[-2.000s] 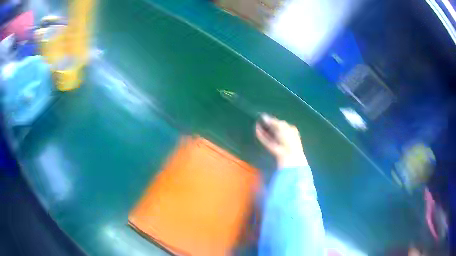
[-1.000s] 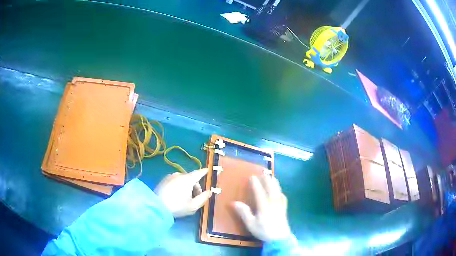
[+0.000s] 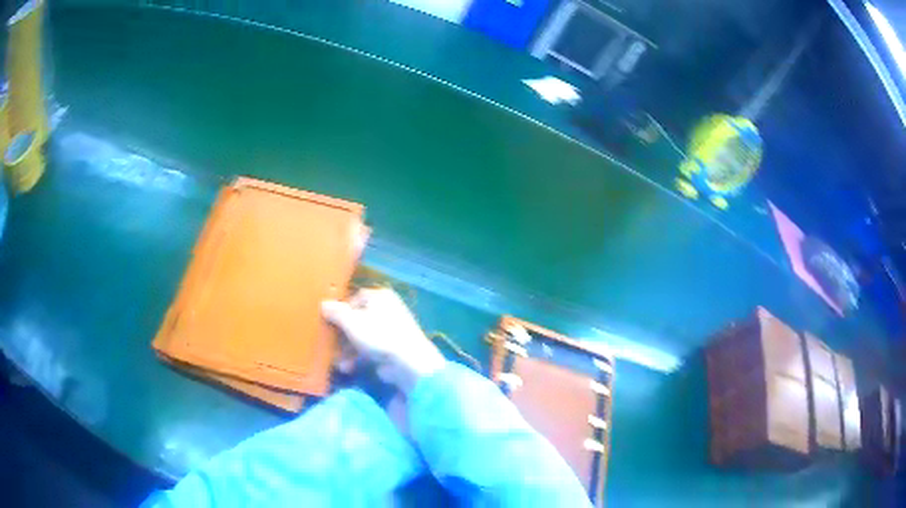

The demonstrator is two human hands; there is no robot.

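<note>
A low loose stack of orange trays (image 3: pixel 263 283) lies left of centre on the green bench. My right hand (image 3: pixel 382 327) is at its right edge, the thumb over the top tray's rim and the other fingers blurred. My left sleeve (image 3: pixel 308 451) reaches in below the stack; my left hand is mostly hidden behind the right hand and sleeve. An open orange tray (image 3: pixel 609 397) with a black frame part (image 3: pixel 597 409) and pale tabs lies at lower centre, partly covered by my right sleeve. Yellow rubber bands (image 3: pixel 399 283) show behind my right hand.
Banded tray bundles (image 3: pixel 780 382) stand in a row at right. A yellow fan (image 3: pixel 723 154), a pink sheet with a clear bag (image 3: pixel 803 260) and a white piece (image 3: pixel 552 90) are on the far side. A yellow cylinder (image 3: pixel 25 89) stands far left.
The view has swung left. Both hands have left the open tray with the black frame; my right hand has moved left to the edge of the tray stack.
</note>
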